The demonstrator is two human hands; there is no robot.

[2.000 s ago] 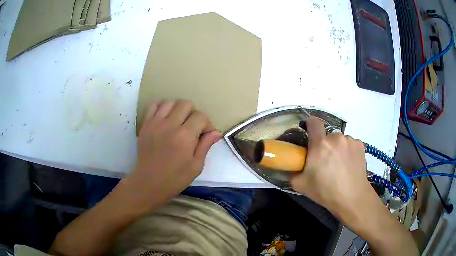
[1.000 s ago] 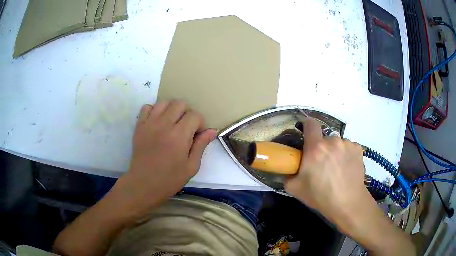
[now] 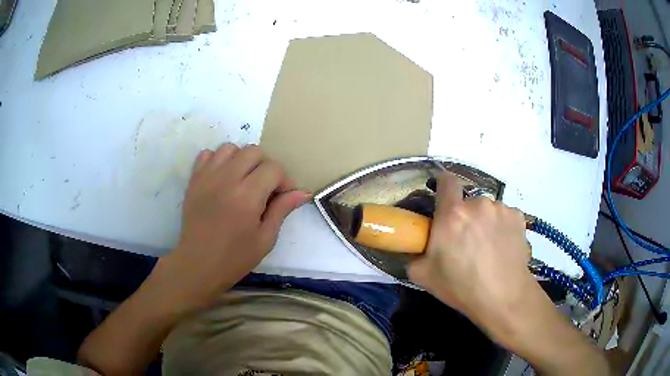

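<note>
A khaki patch pocket piece [image 3: 349, 106] lies flat on the white table, its blunt point facing away from me. My left hand [image 3: 231, 202] is over its near left corner, thumb and index finger pinching the near edge just left of the iron's tip. My right hand [image 3: 474, 242] grips the steam iron [image 3: 382, 183] from behind its yellow-brown wooden handle. The iron's pointed plate lies over the piece's near right edge, tip pointing left. The folded edge under the fingers and the iron is mostly hidden.
A fanned stack of khaki pieces [image 3: 110, 33] lies at the far left of the table [image 3: 73, 147]. A dark iron rest [image 3: 573, 84] with reddish bars is at the right edge. A red and black case [image 3: 632, 161] and blue hoses [image 3: 562, 239] are beyond the right side.
The pocket piece and the far-left stack appear farther right in view. The iron's tip and my left hand are slightly farther left in view. Both hands keep their holds.
</note>
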